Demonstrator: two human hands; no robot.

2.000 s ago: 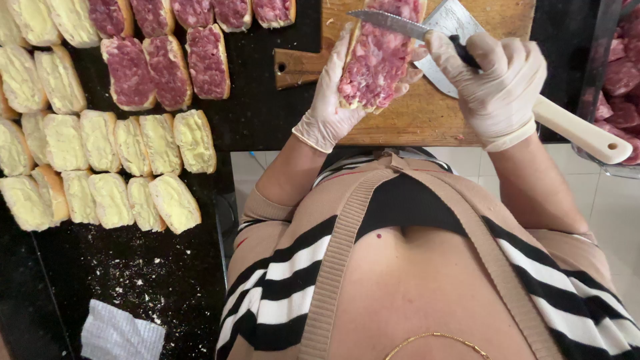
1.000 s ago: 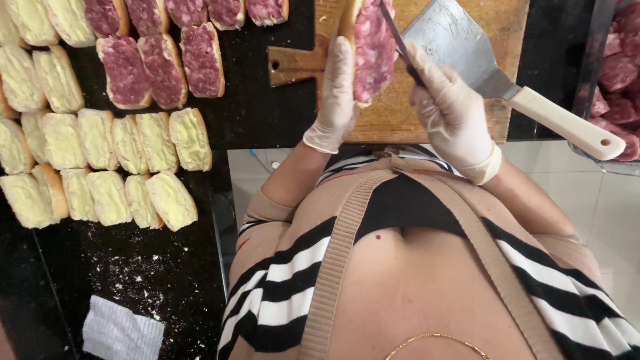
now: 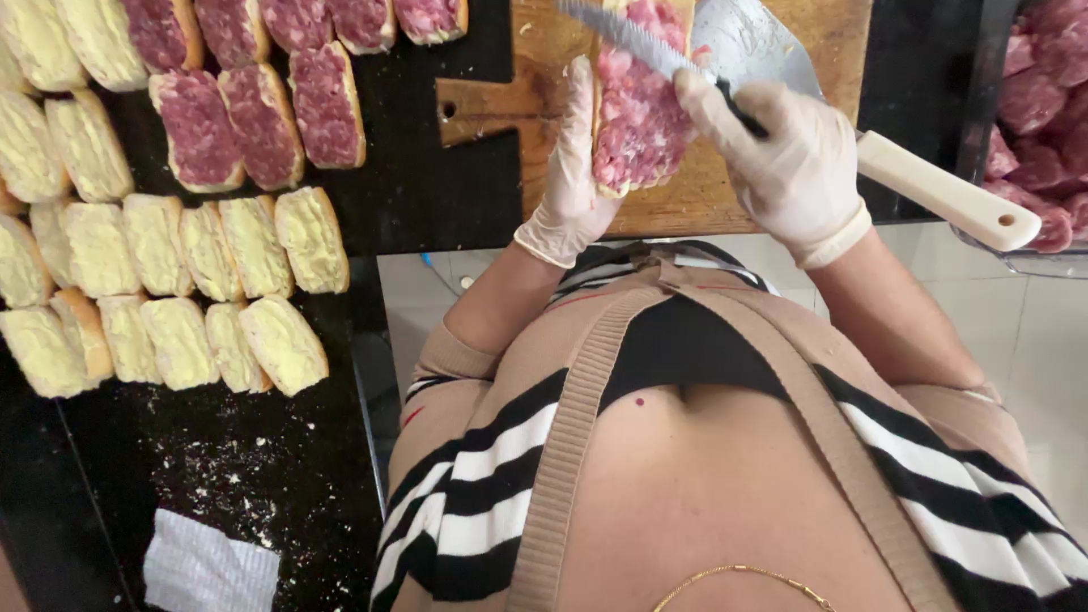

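Note:
My gloved left hand holds a bread half topped with raw minced meat, its meat side facing up, above the wooden cutting board. In my gloved right hand is a serrated knife with a black handle; its blade crosses the upper part of the meat. Beneath and beside that hand lies a wide metal spatula with a white handle. Several meat-covered bread halves rest on the black counter at the left, near rows of bread halves with a pale yellow spread.
A clear tray of raw meat chunks stands at the right edge. The board's handle points left over the black counter. A white cloth and scattered crumbs lie at the lower left.
The bread in my left hand was tilted on its side one second ago and now faces up. The knife, then along its edge, now lies across the meat.

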